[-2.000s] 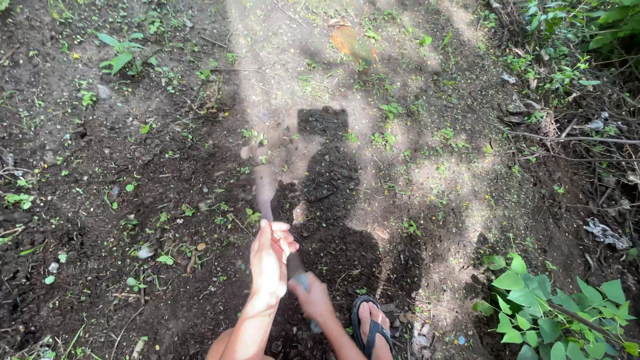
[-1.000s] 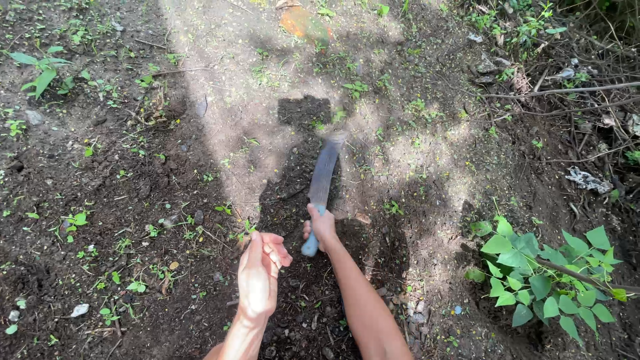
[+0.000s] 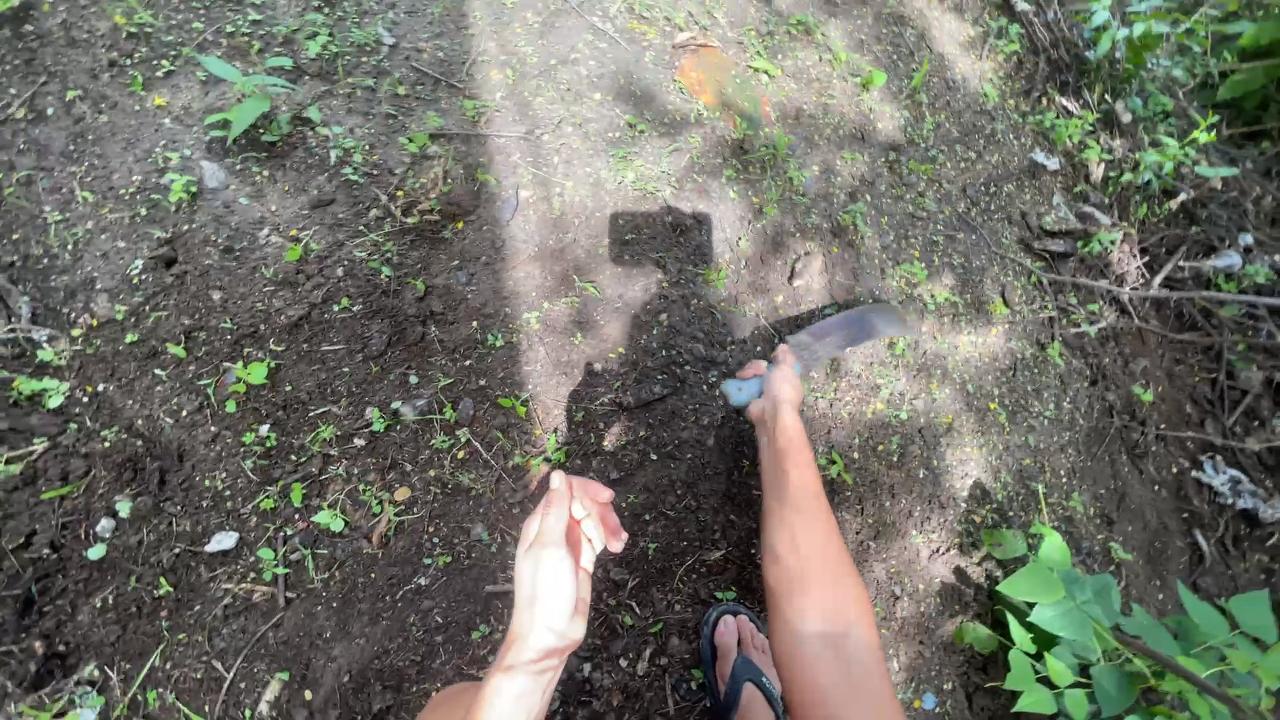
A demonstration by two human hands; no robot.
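My right hand (image 3: 778,390) is closed around the light blue handle of a machete (image 3: 845,332). Its broad, curved blade points right and slightly up the view, blurred at the tip, over the soil. My left hand (image 3: 572,525) is left of and lower than the right one, with its fingers loosely curled and touching no tool. Just beyond its fingertips is a small green weed (image 3: 550,452); whether the fingers touch it I cannot tell.
A foot in a black flip-flop (image 3: 742,665) stands at the bottom. A leafy green plant (image 3: 1085,610) grows at lower right. Thin branches (image 3: 1150,292) and brush line the right side. Small weeds (image 3: 250,375) dot the dark soil at left, and an orange-brown patch (image 3: 708,75) lies farther up.
The machete has swung from pointing up the view to pointing right, still in my right hand, which has moved right. My left hand keeps a similar curled shape.
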